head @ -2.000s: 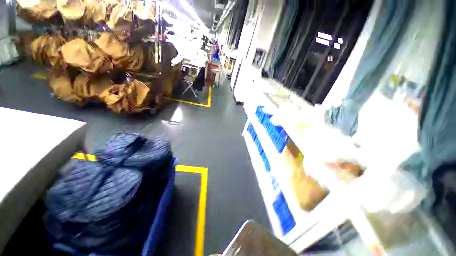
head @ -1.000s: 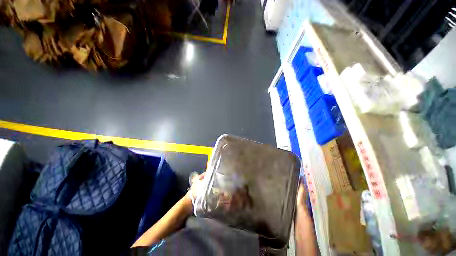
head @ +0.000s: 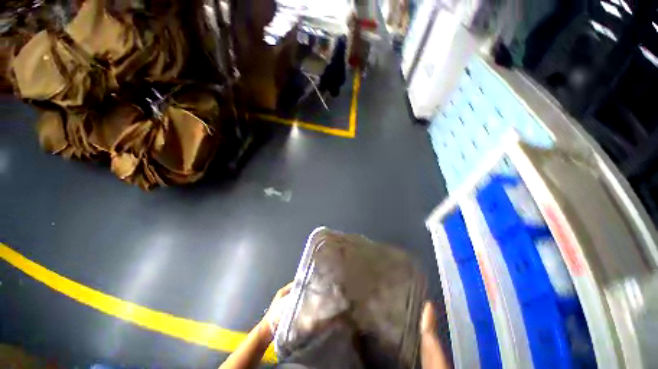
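The stool (head: 361, 295) shows its square, shiny brown seat with a pale rim at the bottom centre, held above the floor in front of me. My left hand (head: 275, 311) grips the seat's left edge, with its fingers partly hidden. My right hand (head: 430, 324) is at the seat's right edge, blurred and cut off by the picture's bottom. The stool's legs are hidden.
Brown bags (head: 108, 108) hang in heaps at the upper left. White shelving (head: 469, 252) with blue parts bins (head: 521, 267) stands close on the right, with a pale blue perforated panel (head: 483, 115) beyond it. Yellow lines (head: 144, 317) cross the grey floor.
The view has moved forward past the quilted backpacks and their blue crate, now out of view. The stool, out in front at the bottom edge earlier, stays between both hands.
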